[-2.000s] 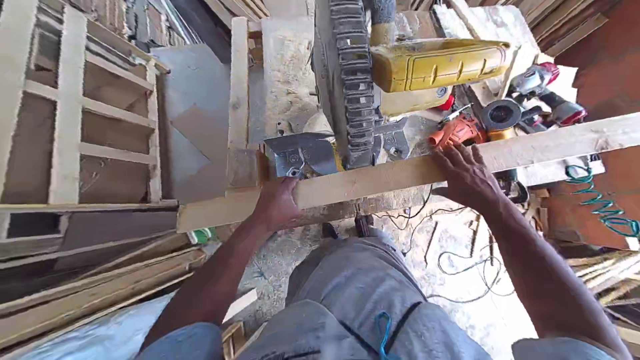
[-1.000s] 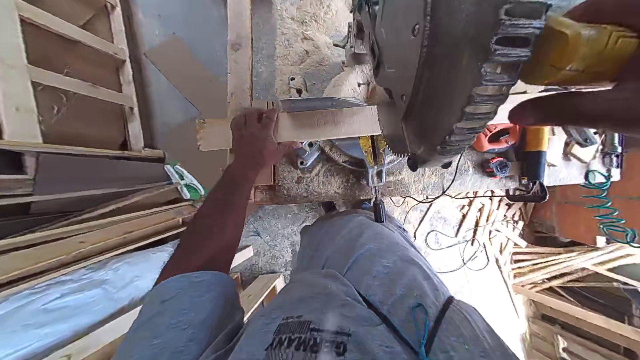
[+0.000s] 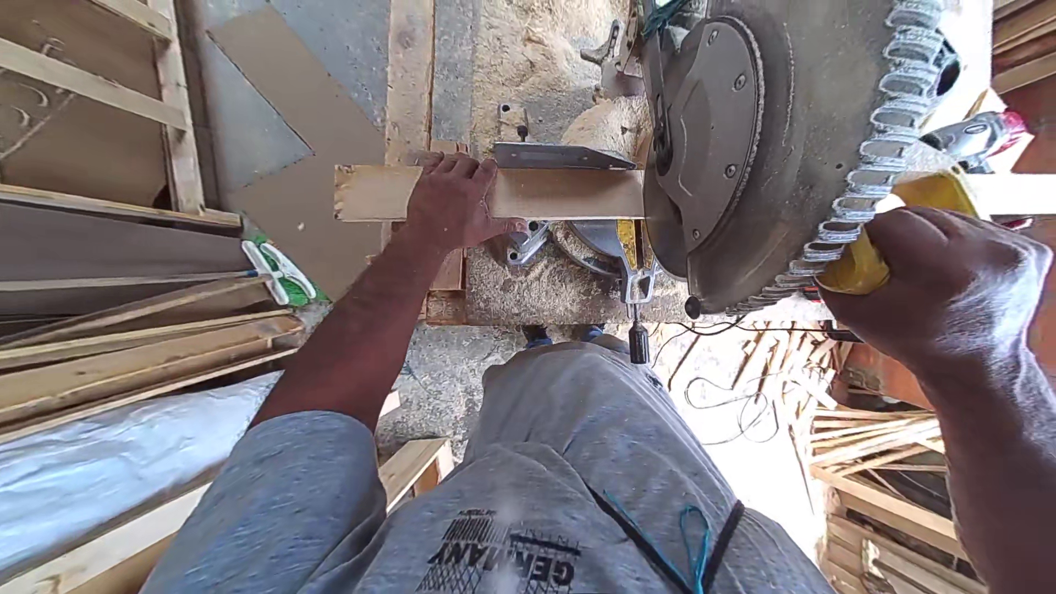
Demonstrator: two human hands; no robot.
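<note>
My left hand point(image 3: 452, 202) lies over a wooden board point(image 3: 569, 194), fingers over its far edge and thumb at the near edge. The board rests against the metal fence point(image 3: 565, 155) of a miter saw point(image 3: 742, 140). My right hand point(image 3: 940, 280) grips the saw's yellow handle point(image 3: 858, 264) at the right. The saw head covers the board's right part, and the blade's cutting edge is hidden from view. Below the head, the saw's table with its yellow insert point(image 3: 629, 241) shows, and a black-gripped knob point(image 3: 638, 340) points toward me.
Sawdust point(image 3: 528, 289) covers the bench. Stacked planks point(image 3: 148, 355) and a white-and-green object point(image 3: 280, 272) are at the left. Wooden frames point(image 3: 91, 82) stand at the upper left. Scrap strips point(image 3: 874, 437) and a cable point(image 3: 734, 404) lie on the floor at the right. A red-and-grey power tool point(image 3: 978, 136) sits at the upper right.
Two seconds ago both hands held the long board. My right hand has since moved to the saw's handle, and the saw head has come down over the board. My left hand stays on the board.
</note>
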